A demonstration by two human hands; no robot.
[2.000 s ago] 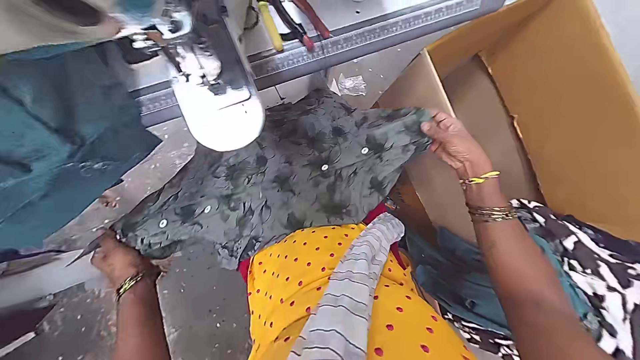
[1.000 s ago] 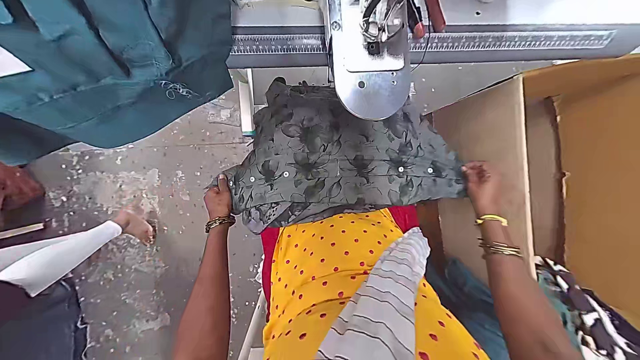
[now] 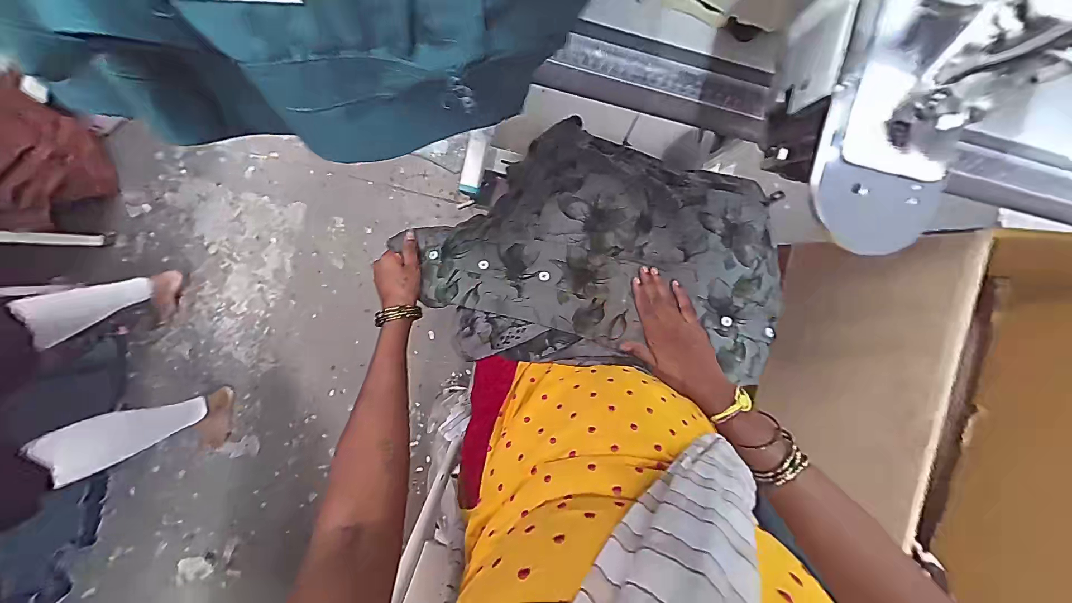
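A dark grey garment with a leaf print [image 3: 603, 234] lies over my lap, a row of white buttons [image 3: 544, 275] across it. My left hand [image 3: 397, 272] grips its left end, fingers closed on the cloth. Flat on the fabric, near the right part of the button row, rests my right hand [image 3: 670, 331], fingers extended and holding nothing. The rounded metal plate of a machine [image 3: 875, 205] is above and to the right of the garment, not touching my hands.
A cardboard box [image 3: 871, 360] stands at my right. Teal cloth [image 3: 352, 75] hangs at the upper left. A metal ruler strip [image 3: 662, 75] runs along the machine table's edge. Another person's feet [image 3: 216, 416] are on the floor at left, near brown cloth [image 3: 54, 159].
My right hand has let go of the garment's right end and moved inward to lie flat on it. My left hand still holds the left end. The view has shifted left.
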